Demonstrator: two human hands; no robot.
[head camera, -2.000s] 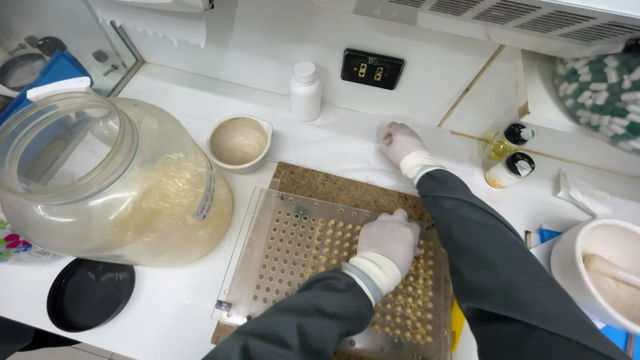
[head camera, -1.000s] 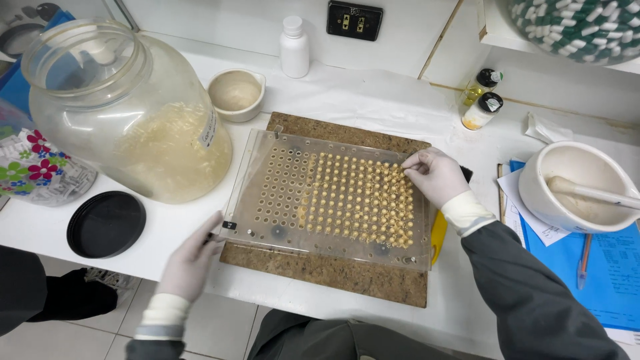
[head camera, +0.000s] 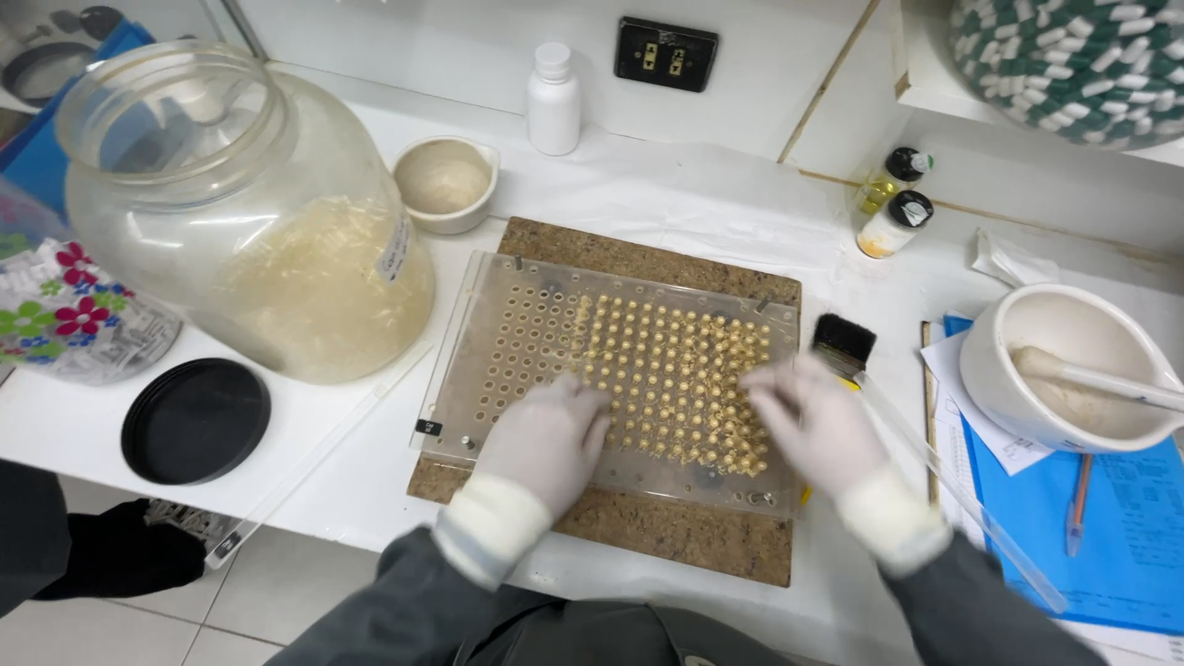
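A clear plastic capsule-filling plate (head camera: 518, 356) lies on a speckled stone slab (head camera: 647, 541). Rows of tan filled capsules (head camera: 680, 370) and loose tan crumbs or powder cover its middle and right; the holes at the left look empty. My left hand (head camera: 546, 439), gloved in white, is over the plate's lower middle, fingertips at the capsule rows. My gloved right hand (head camera: 814, 421) is at the plate's right edge with curled fingers near the capsules. Whether either hand pinches something small is not visible. Clear strips, one on the left (head camera: 319, 458) and one on the right (head camera: 962, 495), flank the plate.
At left stand a big clear jar (head camera: 324, 277) of pale capsules, a black lid (head camera: 196, 421) and a small mortar (head camera: 449, 185). A white bottle (head camera: 553, 102) is behind. At right are a black-bristled brush (head camera: 844, 342), two small bottles, a mortar (head camera: 1064, 370) with pestle, and blue papers.
My left hand has moved from the plate's left edge onto its lower middle. My right hand has shifted down along the right side. Clear strips now show on both sides of the plate.
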